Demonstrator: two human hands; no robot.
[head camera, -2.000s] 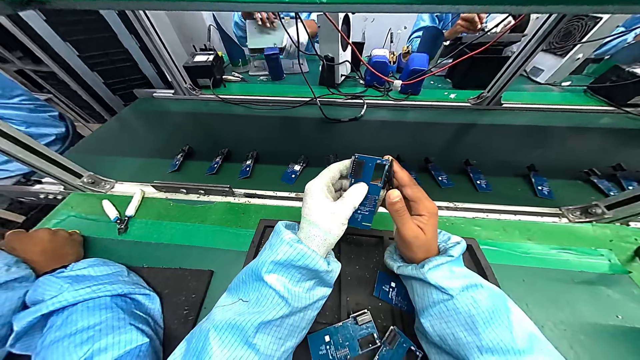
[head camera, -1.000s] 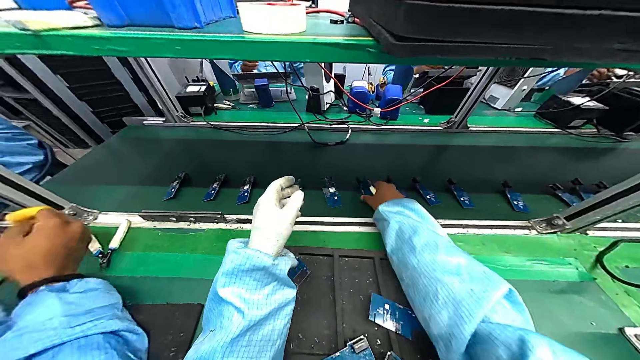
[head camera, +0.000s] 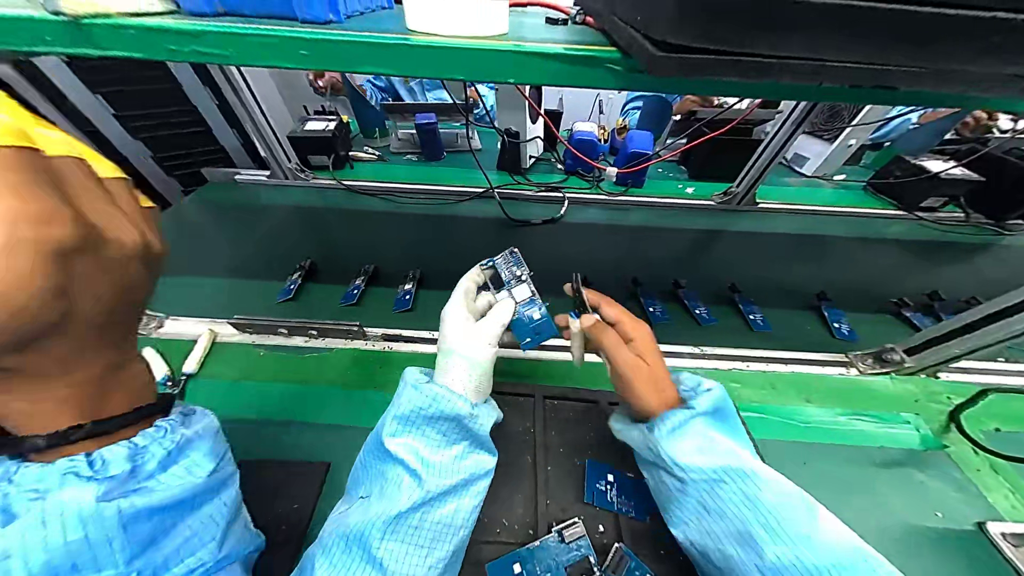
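My left hand (head camera: 474, 332), in a white glove, holds a blue circuit board (head camera: 522, 300) tilted above the near edge of the conveyor belt. Just right of it, my bare right hand (head camera: 628, 344) grips a small hand tool (head camera: 578, 320) with a dark upper end and a pale handle; it looks like cutters, but its kind is partly hidden by the fingers. Below both hands lies a black tray (head camera: 512, 432). In it are a blue board (head camera: 616, 490) and, nearer me, another board with metal connectors (head camera: 548, 556), overlapping a further one.
Spaced-out blue boards (head camera: 750, 308) lie along the green conveyor belt (head camera: 216, 240). A co-worker's hand (head camera: 72, 264) is close at the left, beside white-handled pliers (head camera: 196, 352). A green shelf (head camera: 320, 48) crosses overhead; black cables (head camera: 512, 212) hang beyond the belt.
My right hand has come back from the belt and now holds a tool. My left hand now holds a board. The co-worker's hand has come up larger at the left.
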